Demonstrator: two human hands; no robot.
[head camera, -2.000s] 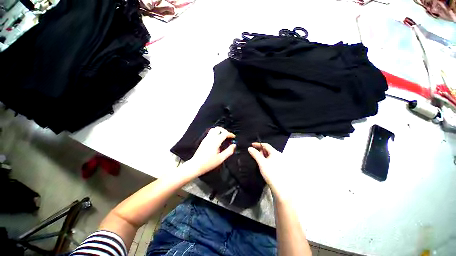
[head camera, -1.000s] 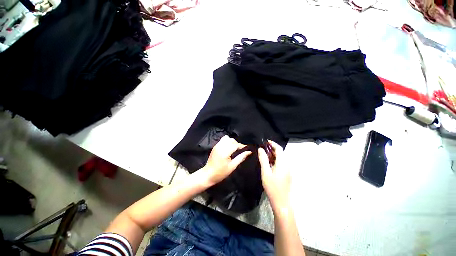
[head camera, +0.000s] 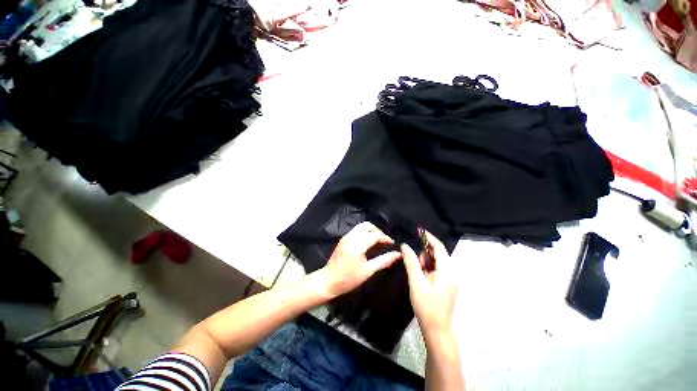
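Observation:
A black garment (head camera: 367, 172) lies over the table's front edge, its near part hanging down toward the denim lap. A slightly shinier patch of its inner side shows beside my left hand. My left hand (head camera: 359, 260) pinches the black cloth between thumb and fingertips. My right hand (head camera: 429, 279) is close beside it, fingertips nearly touching the left ones. Small dark snips (head camera: 426, 250) show partly between the fingers of my right hand. The near pile of black garments (head camera: 504, 164) lies just beyond, with thin loops at its far end.
A large black pile (head camera: 137, 99) lies at upper left on the white table (head camera: 306, 114). A smartphone (head camera: 593, 276) lies at right, near a white-and-black cylindrical item (head camera: 666, 216) and a red strip. Pink pieces (head camera: 294, 23) lie at the far side. Red shoes (head camera: 160, 247) are on the floor.
The whole view has shifted, so things sit lower and further right. My hands have stayed together at the cloth. The dark snips show more in my right hand than two seconds ago.

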